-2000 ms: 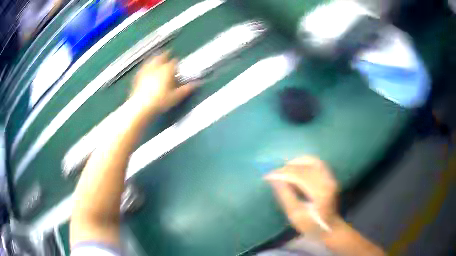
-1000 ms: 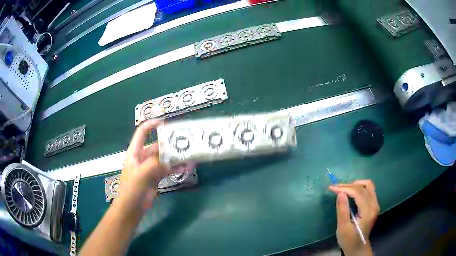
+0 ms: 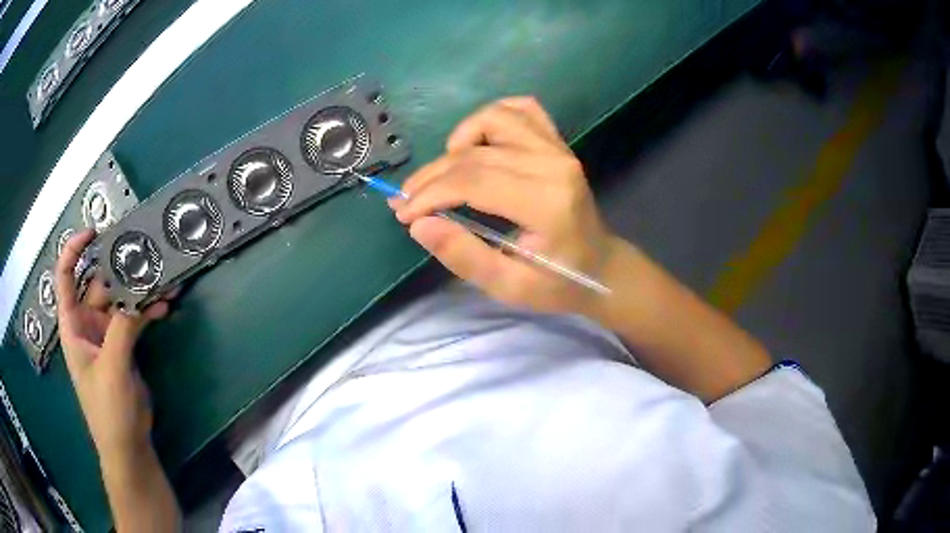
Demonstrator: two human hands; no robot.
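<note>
A grey four-place fixture is held at a slant over the green bench, with silver speaker drivers facing up. My left hand grips its lower left end, thumb at the near edge and fingers at the far side. My right hand holds a pick tool like a pen, with a blue tip end and clear shaft. Its fine tip is at the near edge of the rightmost driver; whether it touches cannot be told.
Another fixture lies on the green bench, partly behind the held one. A further fixture lies at the upper left, beyond a curved white strip. Grey floor with a yellow line is at the right.
The view has turned down to the near bench edge. The held fixture is now tilted up to the right, and my right hand has brought the tool tip to its rightmost driver.
</note>
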